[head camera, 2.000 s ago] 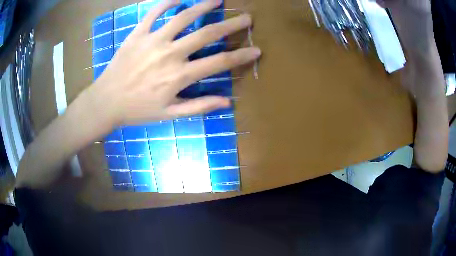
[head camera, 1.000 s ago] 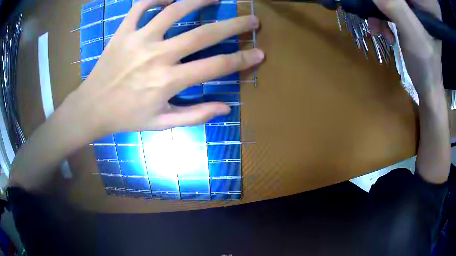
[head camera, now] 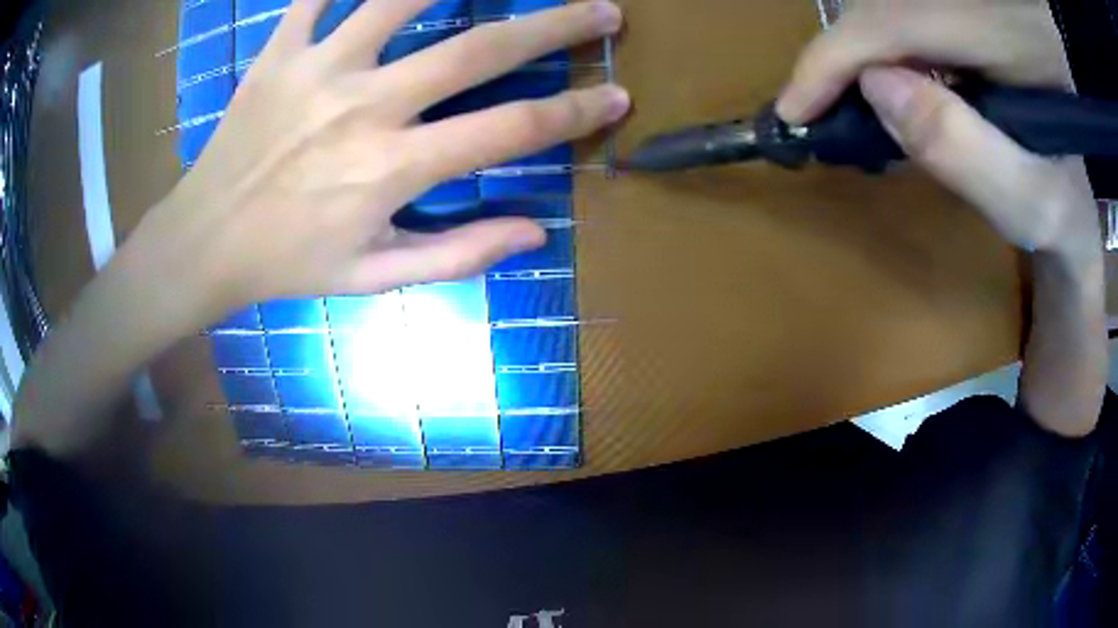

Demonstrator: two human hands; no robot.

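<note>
A blue solar cell panel [head camera: 533, 331] lies flat on the brown bench, with thin tabbing wires sticking out past its left and right edges. A thin busbar ribbon [head camera: 609, 76] lies just off its right edge, across the wire ends. My left hand [head camera: 368, 147] is spread flat over the panel, with two fingertips pressing at the ribbon. My right hand [head camera: 944, 111] grips a black soldering iron [head camera: 846, 133]. The iron's tip touches or nearly touches the ribbon's lower end. The panel's far end is cut off by the frame.
A white strip [head camera: 93, 172] lies left of the panel, partly behind my left forearm. Shiny ribbon strands [head camera: 17, 147] stand at the far left edge. The brown bench top [head camera: 785, 307] curves along my dark clothing at the near side.
My right hand came in from the upper right with the iron, and its tip reached the ribbon's lower end. My left hand stays spread on the panel. The view shifted slightly.
</note>
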